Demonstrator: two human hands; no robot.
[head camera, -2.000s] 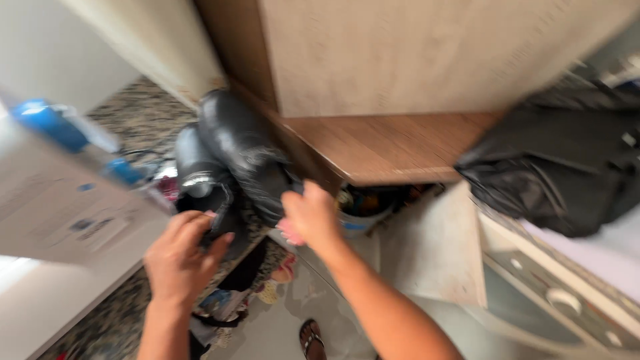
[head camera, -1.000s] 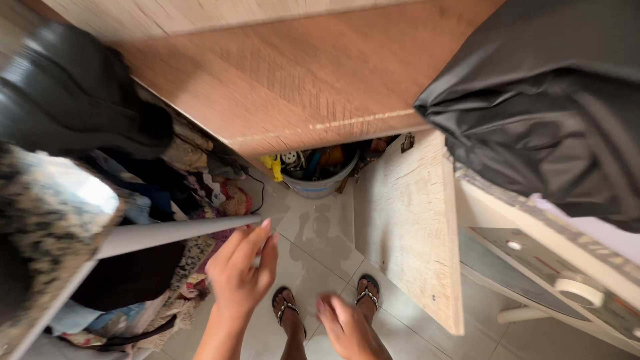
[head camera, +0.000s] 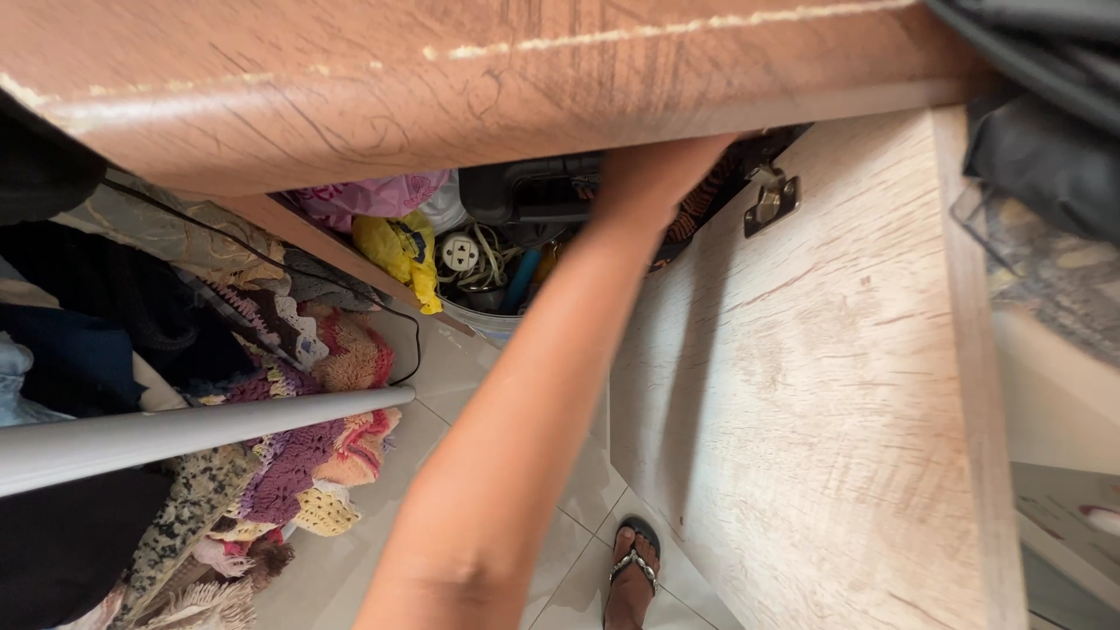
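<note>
My left forearm reaches up from the bottom of the head view. The wrist end of my left hand (head camera: 669, 171) passes under the edge of a wood-grain cabinet top (head camera: 490, 105), and its fingers are hidden there. Beside it lies a black plastic case (head camera: 525, 188) in the open cabinet. Below the case, a bucket (head camera: 486, 322) holds a white power socket (head camera: 459, 251) with a pale cord and a blue item (head camera: 522, 278). A yellow plastic bag (head camera: 398, 254) and a pink bag (head camera: 376, 197) are to the left. My right hand is out of view.
A pale cabinet door (head camera: 814, 350) with a metal hinge (head camera: 773, 201) stands open at right. Folded clothes and crocheted textiles (head camera: 289, 455) fill the left side, with a grey-white bar (head camera: 201, 429) across them. A sandalled foot (head camera: 634, 560) is on the tiled floor. Black fabric (head camera: 1046, 166) hangs at upper right.
My left hand has moved from above the floor up into the cabinet. My right hand, seen low in the view a second ago, has left the picture. The view has moved closer to the cabinet.
</note>
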